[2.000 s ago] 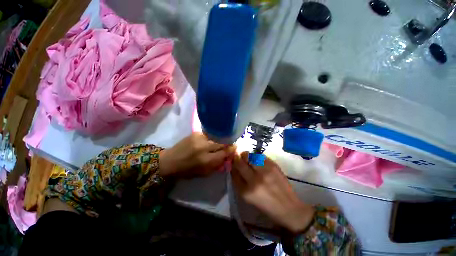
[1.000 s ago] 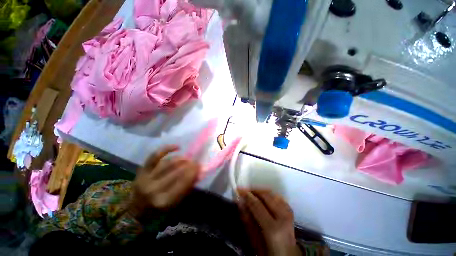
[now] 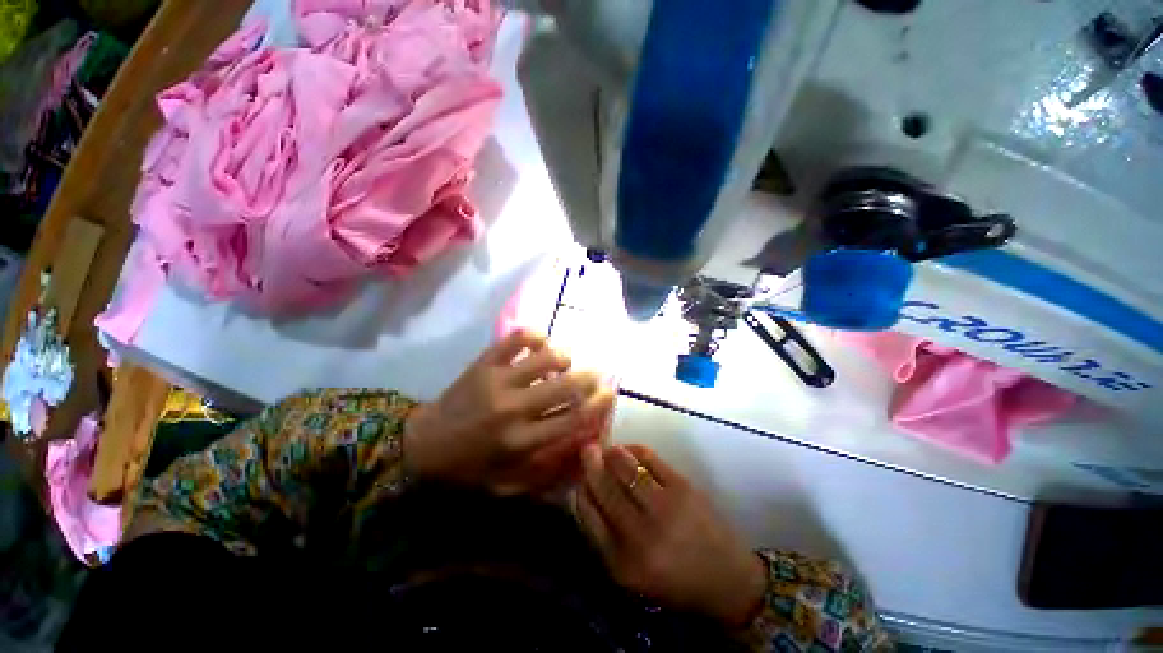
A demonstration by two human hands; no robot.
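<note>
My left hand (image 3: 510, 415) is bare and holds a pink fabric band (image 3: 556, 462), in front of and left of the needle area. Part of the band shows above the fingers; the rest lies under the hand. My right hand (image 3: 663, 523), with a ring on one finger, is close beside it, fingertips together at the band's right edge. Whether it also pinches the white elastic cannot be seen. The presser foot area (image 3: 712, 313) of the sewing machine is away from both hands, up and right. The blue front cover (image 3: 695, 128) hides part of the needle area.
A big pile of pink cut pieces (image 3: 306, 166) lies at the upper left. A pink scrap (image 3: 976, 406) lies under the machine arm. A black slotted guide (image 3: 791, 351) is right of the foot. A dark rectangular object (image 3: 1090, 557) lies at the right front edge.
My left hand has moved right and up with the band. My right hand has come up beside it. The white elastic, visible a second ago, is now hidden. The whole view has shifted slightly.
</note>
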